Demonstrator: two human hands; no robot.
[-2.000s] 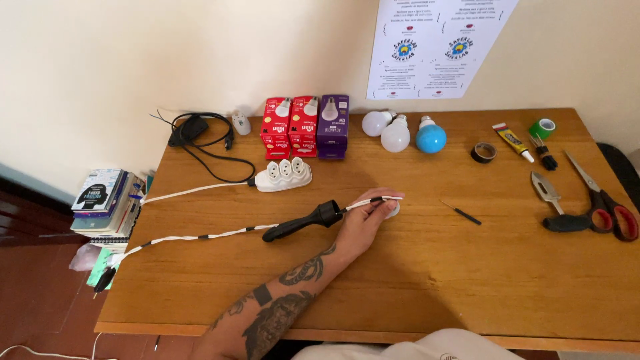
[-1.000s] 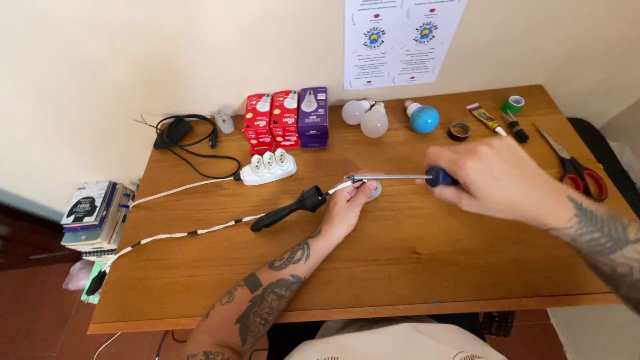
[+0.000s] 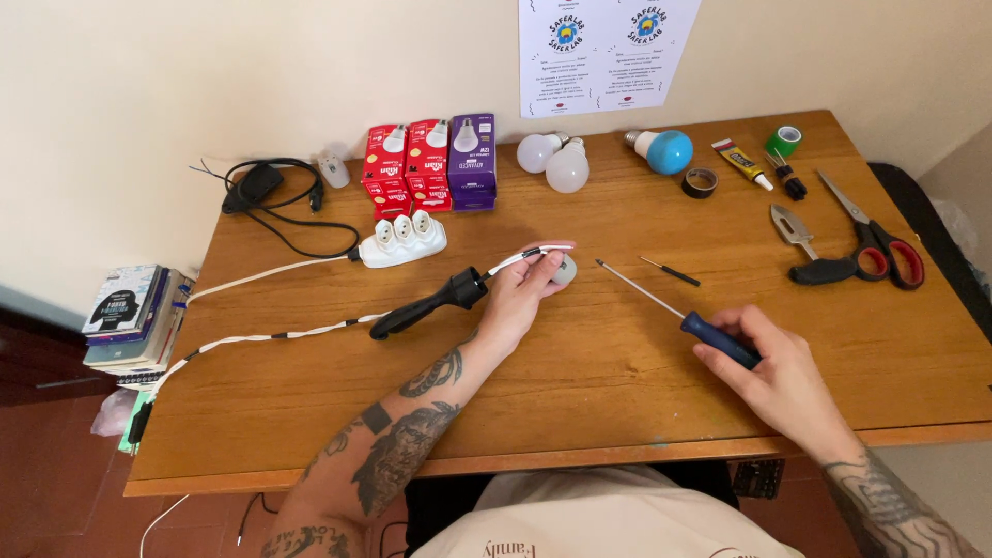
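Observation:
My left hand (image 3: 527,288) holds a small round whitish piece (image 3: 565,270) together with the end of a white wire (image 3: 515,259) banded with black tape. That wire runs out of a black lamp holder with a handle (image 3: 438,298), which lies beside my left wrist. From the holder's other side a twisted white cable (image 3: 314,332) leads left. My right hand (image 3: 763,364) grips the dark blue handle of a screwdriver (image 3: 717,339); its tip points up and left, apart from the white piece. A thin black-handled tool (image 3: 673,270) lies on the table between and beyond my hands.
Bulb boxes (image 3: 428,167), a white power strip (image 3: 404,242) and a black cord (image 3: 262,186) are at the back left. White bulbs (image 3: 567,167), a blue bulb (image 3: 669,152), black tape (image 3: 700,183) and a glue tube (image 3: 740,163) stand farther right. Scissors (image 3: 878,240) lie at the right.
Two seconds ago my right hand was out of view. One second ago it held the screwdriver level, its tip at my left hand; now the screwdriver has moved back toward me, away from that hand.

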